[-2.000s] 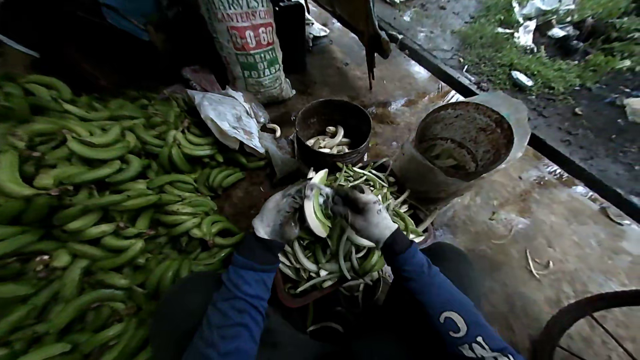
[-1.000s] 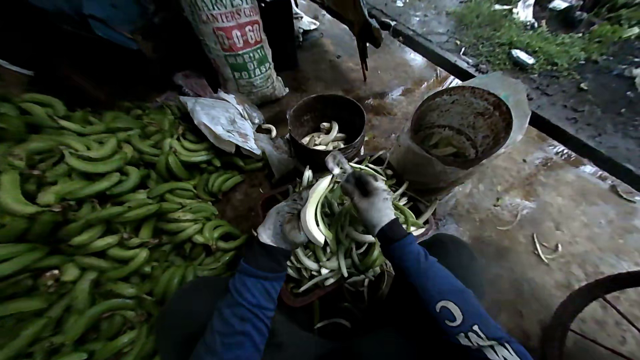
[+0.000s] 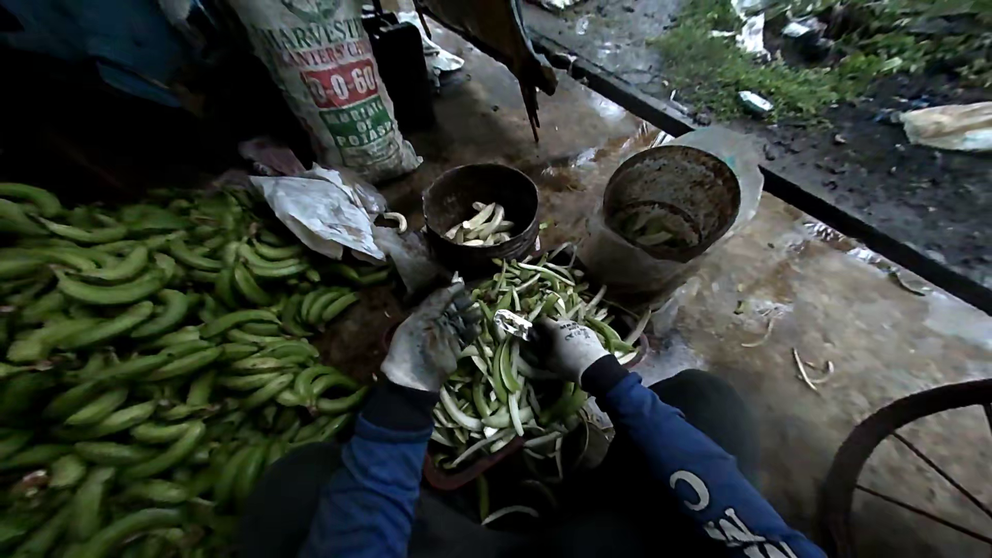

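Note:
My left hand, in a dirty white glove, is over the left side of the heap of green banana peels; its fingers are partly curled and hidden, and whether it holds anything is unclear. My gloved right hand grips a small peeler with a shiny metal head pointing left, above the same heap. The peels fill a reddish basin between my knees. Just beyond it, a dark round bucket holds peeled bananas.
Green unpeeled bananas are piled at the left. A rusty drum with plastic around it stands at the back right, on the wet floor. Behind the pile are a crumpled white sheet and a printed sack. A wheel is at lower right.
One second ago a pale, partly peeled banana was between my hands; it no longer shows there. My right hand has moved down over the peels.

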